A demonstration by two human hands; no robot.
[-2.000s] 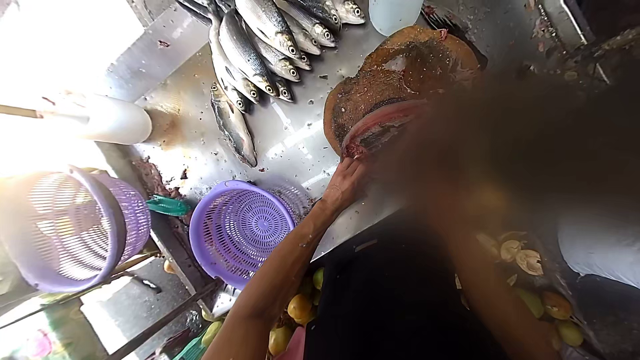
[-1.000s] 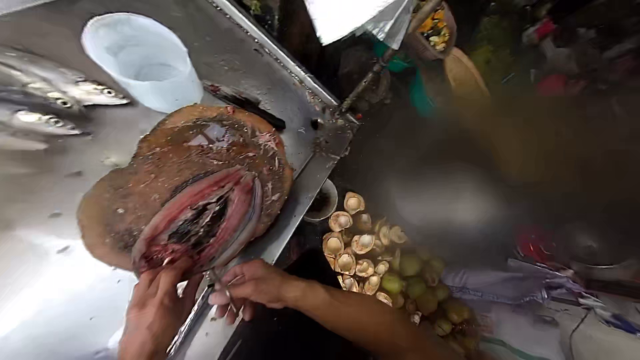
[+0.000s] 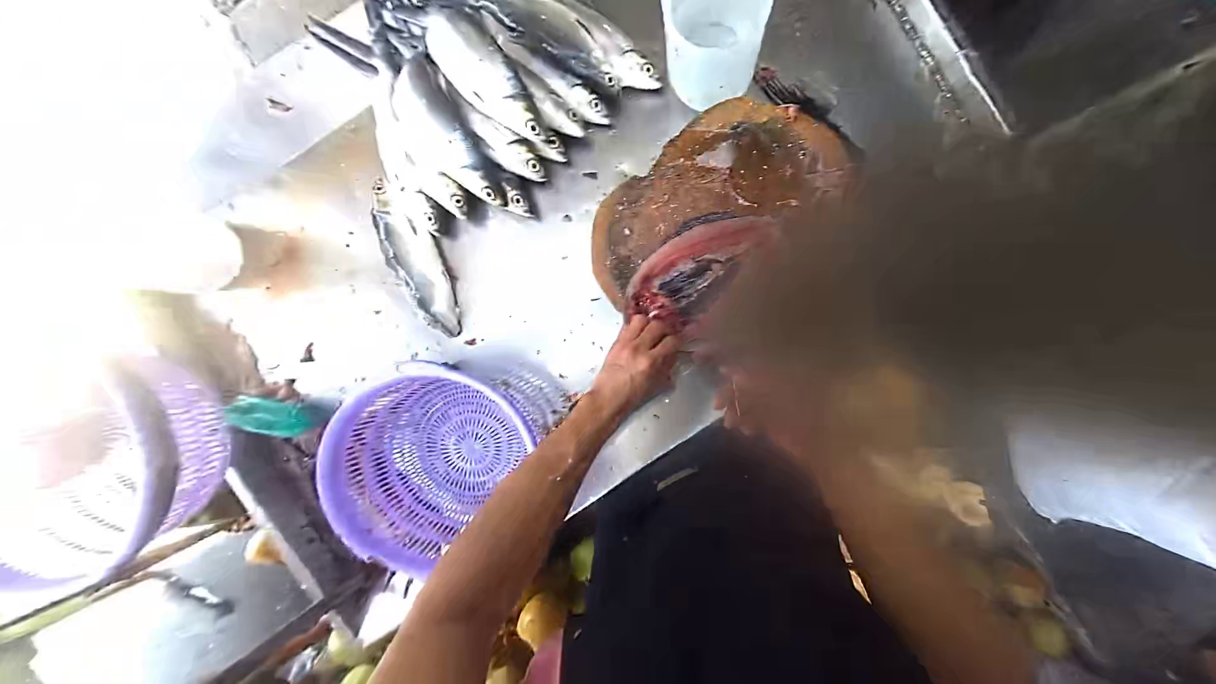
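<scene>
A split-open fish (image 3: 698,252) lies on a round wooden chopping block (image 3: 655,204), its red flesh and dark belly cavity facing up. My left hand (image 3: 644,359) grips the near left end of this fish at the block's edge. Close by on the right is my right hand (image 3: 746,399), partly hidden by a dark blur that also covers the right side of the block and fish. Whether its fingers hold anything is unclear. Several whole silvery fish (image 3: 484,104) are heaped on the metal table (image 3: 532,285), and a single fish (image 3: 418,261) lies below the heap.
A purple plastic basket (image 3: 328,465) stands left of my left forearm, with another purple basket (image 3: 195,446) farther left. A whitish plastic container (image 3: 712,57) is behind the block, near a dark bristly object (image 3: 793,95). Green and yellow fruit (image 3: 541,617) shows below the table edge.
The view has swung strongly left since one second ago, when a metal tool showed in my right hand. The fish remains open on the block with my left hand at its end.
</scene>
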